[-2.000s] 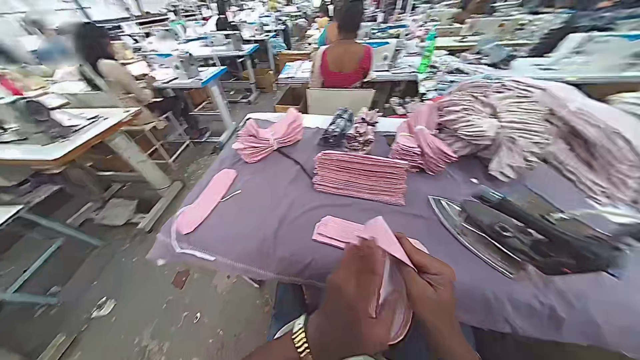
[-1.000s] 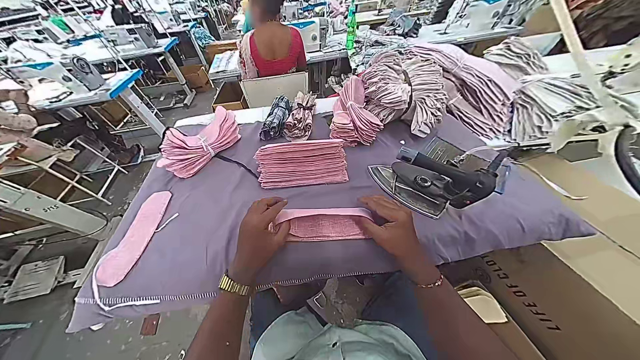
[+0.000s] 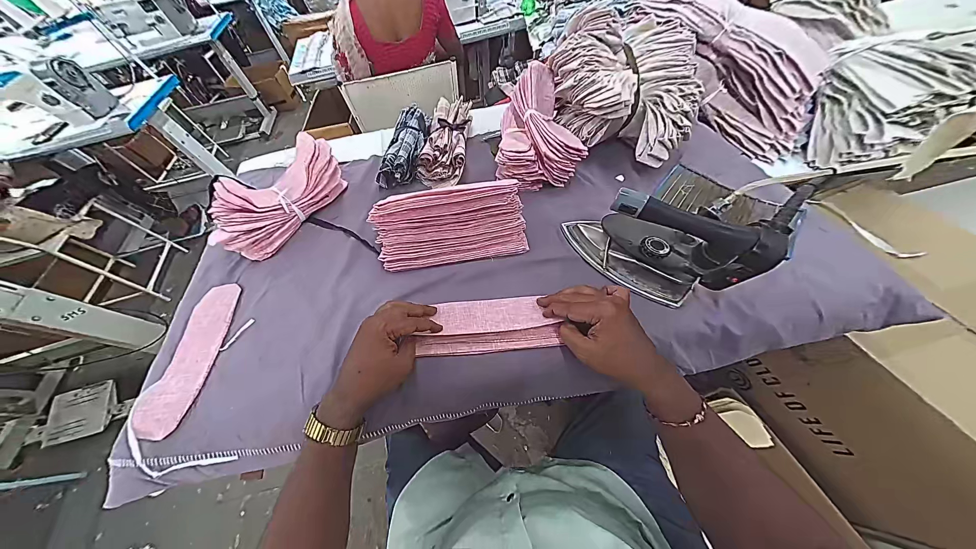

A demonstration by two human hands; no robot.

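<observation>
A folded strip of pink fabric (image 3: 488, 316) lies flat near the front edge of the padded table with a mauve cloth cover (image 3: 473, 377). My left hand (image 3: 385, 347) holds its left end, fingertips on top, a gold-coloured bracelet or watch at the wrist. At the right end, my right hand (image 3: 602, 328) grips the strip between thumb and fingers. Just behind it stands a neat stack of folded pink fabric pieces (image 3: 450, 225). An electric iron (image 3: 679, 244) rests to the right of that stack. A single pink fabric piece (image 3: 187, 366) lies at the left.
Tied pink bundles (image 3: 282, 198) (image 3: 537, 130), a dark checked bundle (image 3: 402, 145) and a patterned bundle (image 3: 444, 145) sit behind. Large bundles of pale fabric (image 3: 633, 84) fill the back right. Beyond are a seated person (image 3: 396, 34) and sewing machines (image 3: 72, 88). A cardboard box (image 3: 831, 427) is at right.
Two seconds ago my hands held a pink piece raised above the cover; since one second ago it lies flat, and its upper layer has been folded so it looks narrower and straighter.
</observation>
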